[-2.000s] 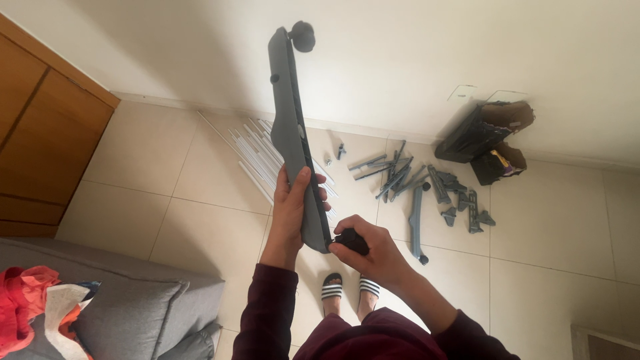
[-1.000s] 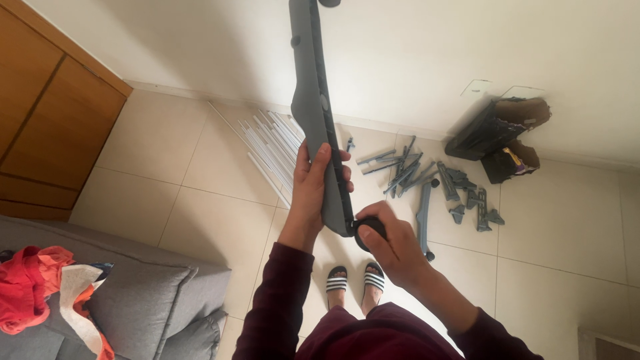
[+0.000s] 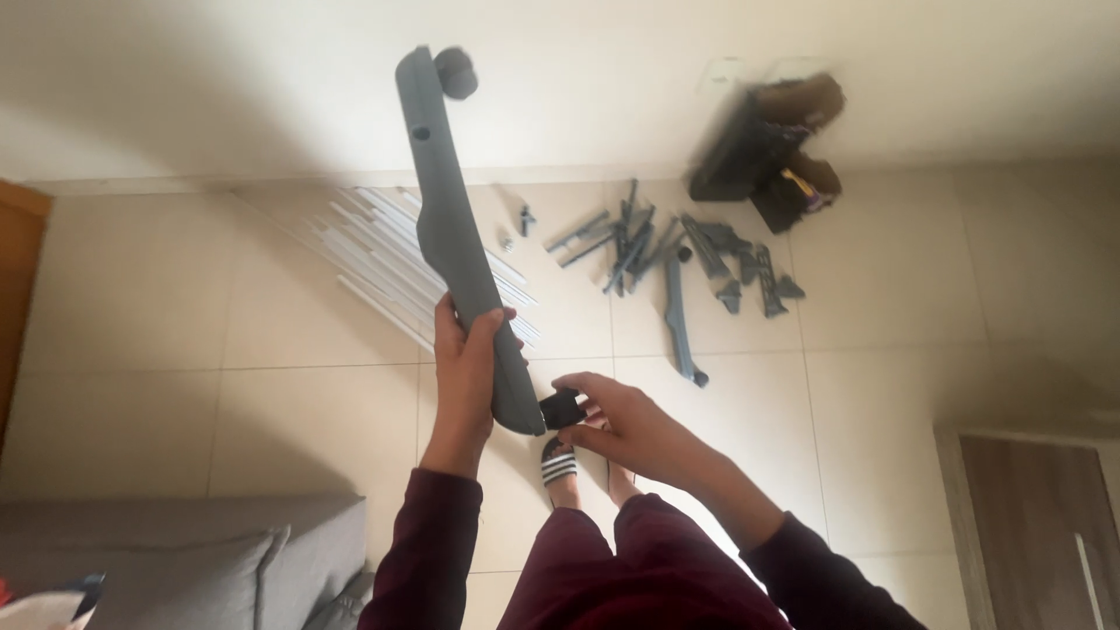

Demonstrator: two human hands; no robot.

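Note:
My left hand (image 3: pixel 468 359) is closed around a long grey plastic base leg (image 3: pixel 455 210), held tilted in front of me, above the floor. At its far end sits a dark caster wheel (image 3: pixel 456 73). A second black caster wheel (image 3: pixel 562 409) is at the near end, between the thumb and fingers of my right hand (image 3: pixel 604 411). Whether that caster is fully seated in the leg cannot be told. Another grey leg with casters at both ends (image 3: pixel 676 311) lies on the tiles to the right.
White metal tubes (image 3: pixel 376 254) lie on the floor behind my left hand. Grey plastic parts (image 3: pixel 626 241) and brackets (image 3: pixel 766 280) are spread out near the wall, beside dark open bags (image 3: pixel 731 144). A grey sofa (image 3: pixel 175 560) stands at lower left, a wooden door (image 3: pixel 1037 525) at lower right.
The held leg has turned, so that its smooth outer side now faces me more. My right hand remains at the near caster, its fingers more spread than before.

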